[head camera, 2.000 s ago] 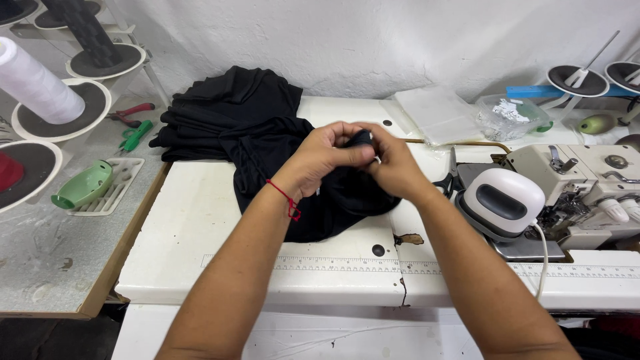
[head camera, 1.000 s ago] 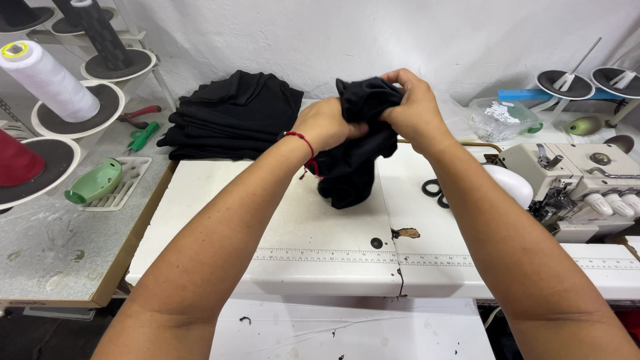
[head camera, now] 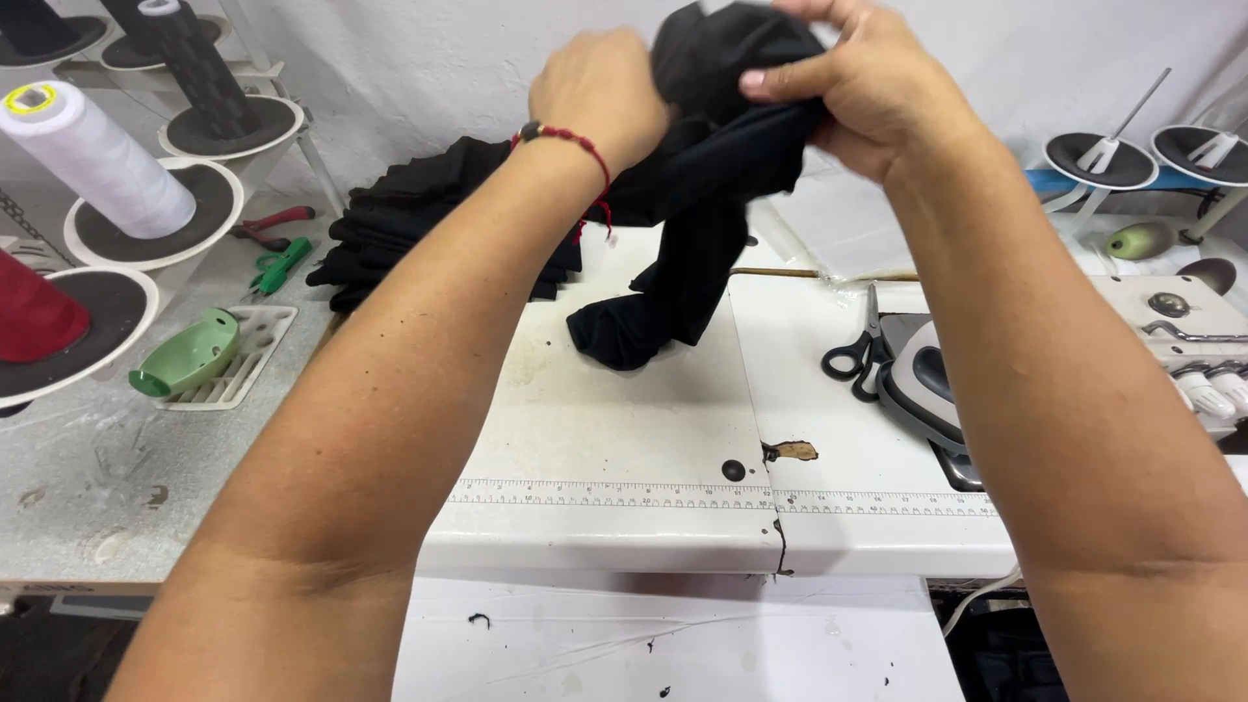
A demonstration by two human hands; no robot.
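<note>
A black fabric garment (head camera: 721, 146) is raised above the white sewing table (head camera: 604, 419), its lower end hanging down to the tabletop. My right hand (head camera: 858, 88) grips its upper part, thumb in front and fingers behind. At the garment's left side is my left hand (head camera: 604, 97), blurred, with a red cord bracelet on the wrist; its fingers are curled and mostly hidden, so its hold cannot be told. Behind my left forearm lies a pile of folded black fabric (head camera: 390, 229).
Black-handled scissors (head camera: 863, 351) lie beside a small white press iron (head camera: 921, 380) at right. An overlock machine (head camera: 1185, 331) stands farther right. Thread cones (head camera: 107, 161), a green thread snipper (head camera: 283, 265) and a green dish (head camera: 195, 356) are at left. A ruler strip (head camera: 624, 494) runs along the table's front.
Both hands have risen with the black garment, which was bunched low on the table two seconds ago. It now hangs more stretched out. The scissors are in fuller view.
</note>
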